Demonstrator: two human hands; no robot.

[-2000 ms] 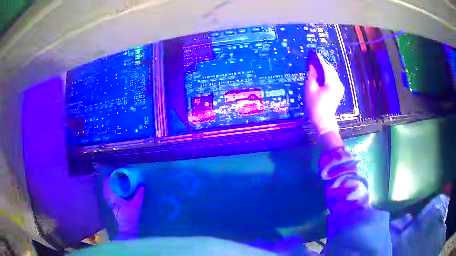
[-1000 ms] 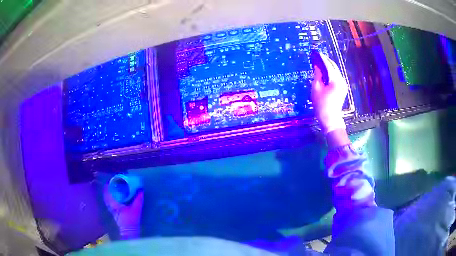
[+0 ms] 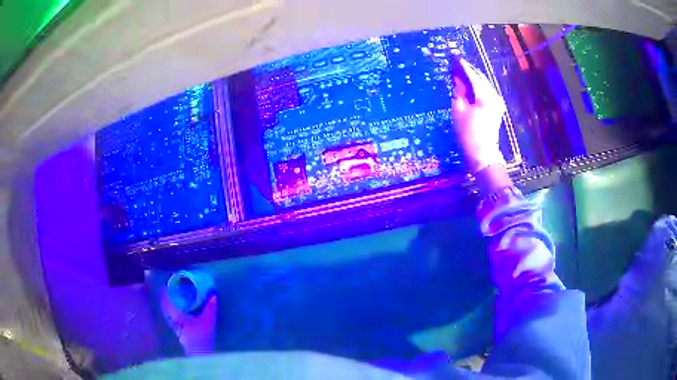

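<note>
A large circuit board [image 3: 356, 111] glows blue with bright specks and pink-red patches. My right hand [image 3: 479, 119] is over its right edge, with dark fingertips near the board's upper right. I cannot tell whether the fingers hold a thin tool or are only dark-tipped. My left hand [image 3: 194, 323] is at the lower left, holding a small round teal cup [image 3: 187, 291] with its open top facing up, over the dark mat [image 3: 319, 297]. A second blue board [image 3: 159, 167] lies to the left of the first.
Conveyor rails [image 3: 349, 204] run along the boards' near edge, and a divider [image 3: 228, 152] stands between the boards. A green board [image 3: 607, 74] is at the upper right. The pale hood [image 3: 223, 37] curves across the top. Cloth-covered legs or fabric show at the lower right.
The view has shifted, so the boards sit slightly further left. My right hand stays at the large board's right side, and my left hand still holds the cup.
</note>
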